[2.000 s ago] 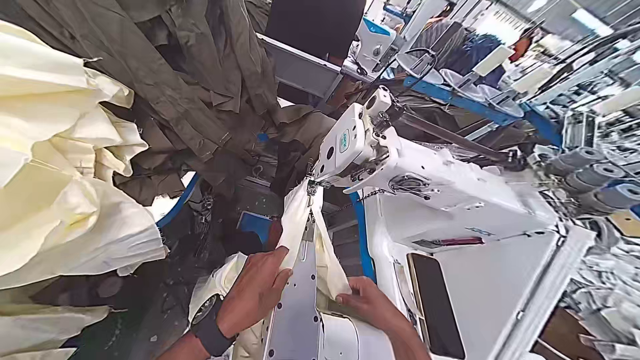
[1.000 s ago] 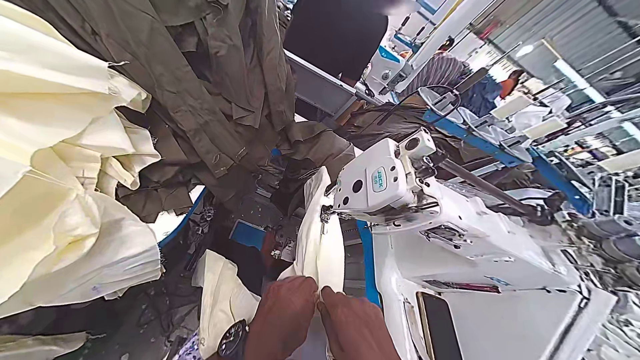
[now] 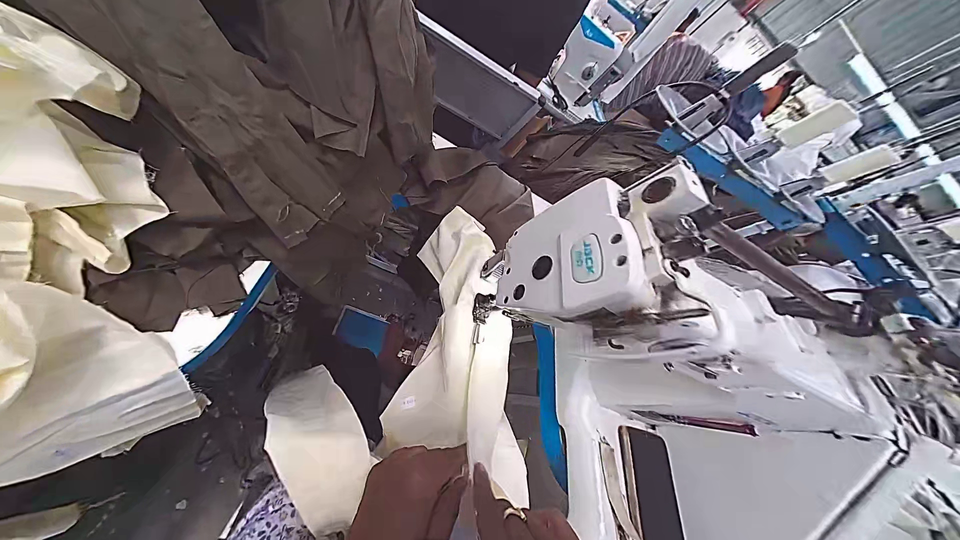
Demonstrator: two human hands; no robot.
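Note:
A strip of cream fabric [image 3: 450, 390] runs up to the needle area [image 3: 484, 307] of a white Jack sewing machine [image 3: 570, 255], and its far end stands out behind the needle. At the bottom centre my left hand [image 3: 409, 491] pinches the near part of the fabric at a folded edge. My right hand [image 3: 514, 510], with a ring on one finger, grips the same edge close beside it. The fingertips of both hands nearly touch. The lowest parts of both hands are cut off by the frame.
Cream fabric pieces [image 3: 82, 375] hang in a stack at the left. Dark olive-brown garments [image 3: 285, 112] lie heaped behind. A phone-like dark object [image 3: 652, 480] rests on the machine's right side. Beyond the blue rail [image 3: 750, 187] are other machines and a person's striped clothing [image 3: 667, 67].
Two seconds ago my hands were apart on either side of the machine's narrow arm; now they are together on the fabric. More cream fabric now extends beyond the needle.

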